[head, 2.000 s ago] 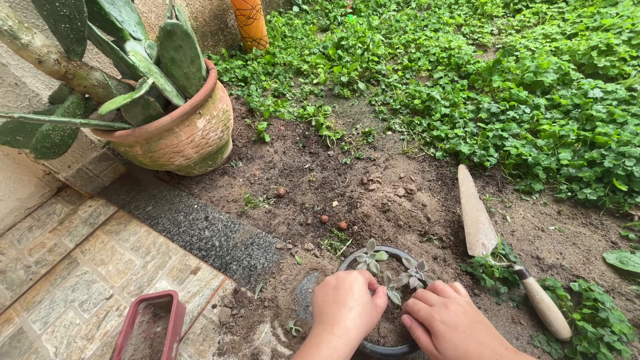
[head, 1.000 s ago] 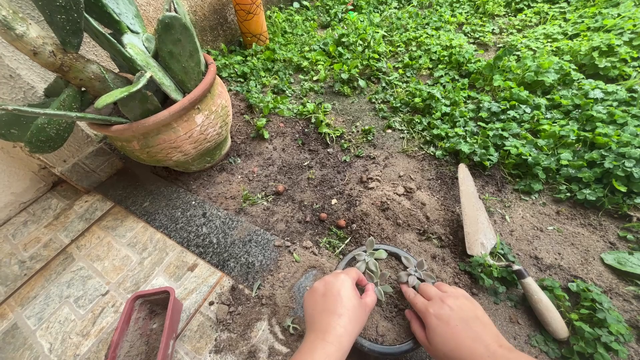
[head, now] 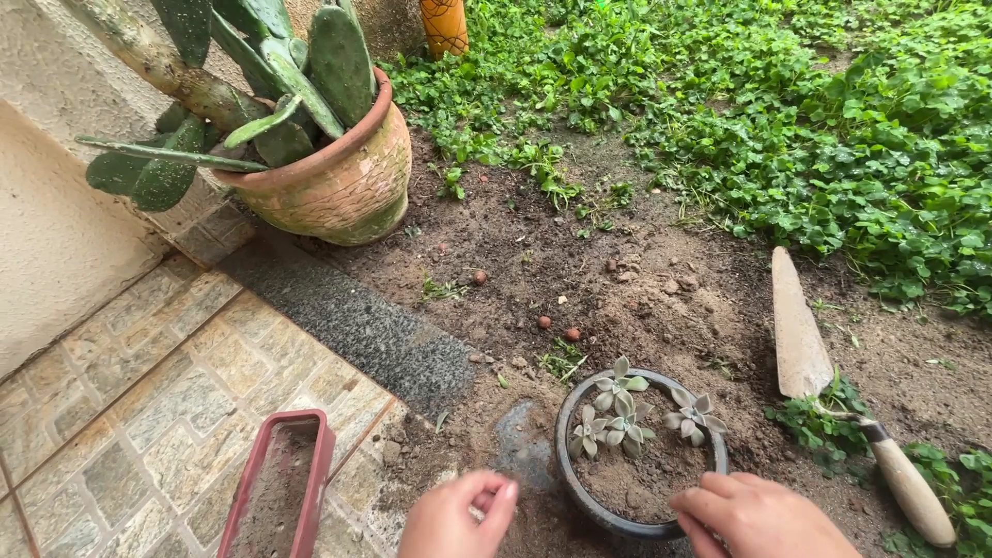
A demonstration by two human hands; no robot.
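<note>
A round dark pot [head: 568, 473] filled with soil stands on the ground at the lower middle. Several pale grey-green succulent rosettes [head: 626, 422] grow in its upper left part, and another rosette [head: 694, 417] sits at the upper right. My left hand [head: 459, 515] is off the pot, to its left, thumb and fingers curled together; whether anything is between them cannot be made out. Over the pot's lower right rim is my right hand [head: 756, 515], its fingers bent down at the soil's edge, fingertips partly hidden.
A pointed trowel [head: 802, 333] with a wooden handle lies at right beside green ground cover [head: 876, 139]. At lower left is a red rectangular planter [head: 324, 465] on stone-pattern tiles. A large terracotta pot [head: 341, 186] holds a cactus at upper left. Brown balls [head: 572, 334] lie on the soil.
My left hand has moved left, off the pot, away from the rosettes it was touching. My right hand has shifted down and right, showing more of the potted soil.
</note>
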